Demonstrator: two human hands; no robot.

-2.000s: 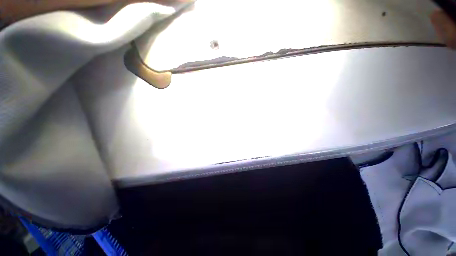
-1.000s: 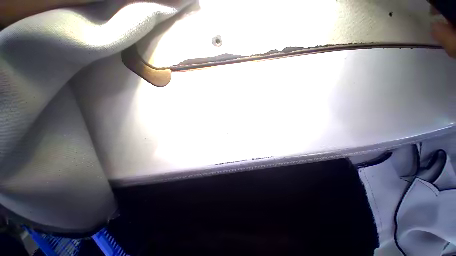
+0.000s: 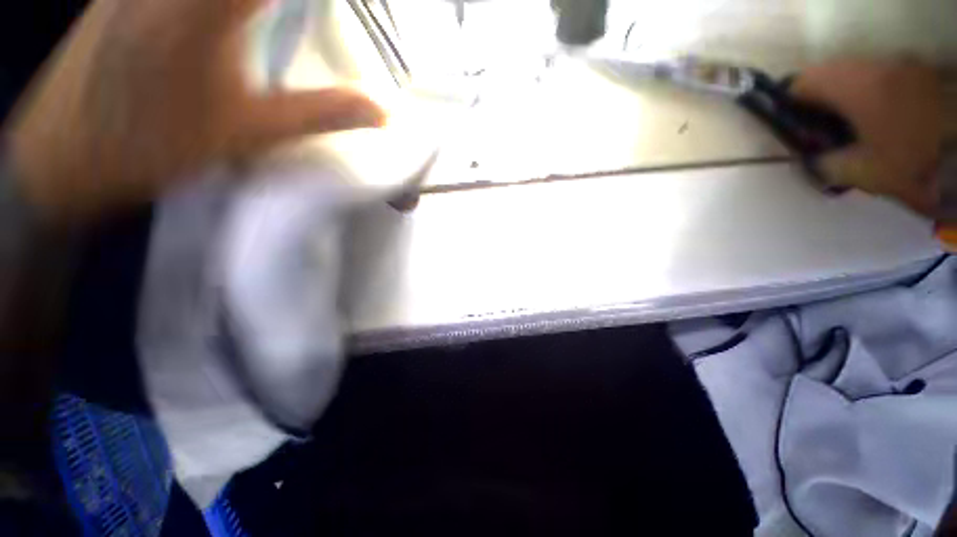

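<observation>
My left hand (image 3: 157, 115) is at the upper left, blurred, with its thumb stretched to the right above the table edge. A pale grey garment panel (image 3: 278, 283) with a dark edge hangs just below it, blurred; whether the fingers grip it cannot be told. My right hand (image 3: 892, 126) is at the upper right, closed around the black handles of fabric shears (image 3: 798, 113). The pale blades point left toward the machine's needle area, which is washed out by bright light.
The white machine table (image 3: 546, 246) has a ribbed grey front edge. Pale, black-lined garment pieces (image 3: 860, 430) lie at the lower right. A blue mesh basket (image 3: 110, 462) is at the lower left. Black clothing or fabric (image 3: 525, 441) fills the bottom middle.
Both hands have come further into view, the right with the shears. The pale panel at left has moved right and bunched narrower. The view has shifted, showing more of the machine area.
</observation>
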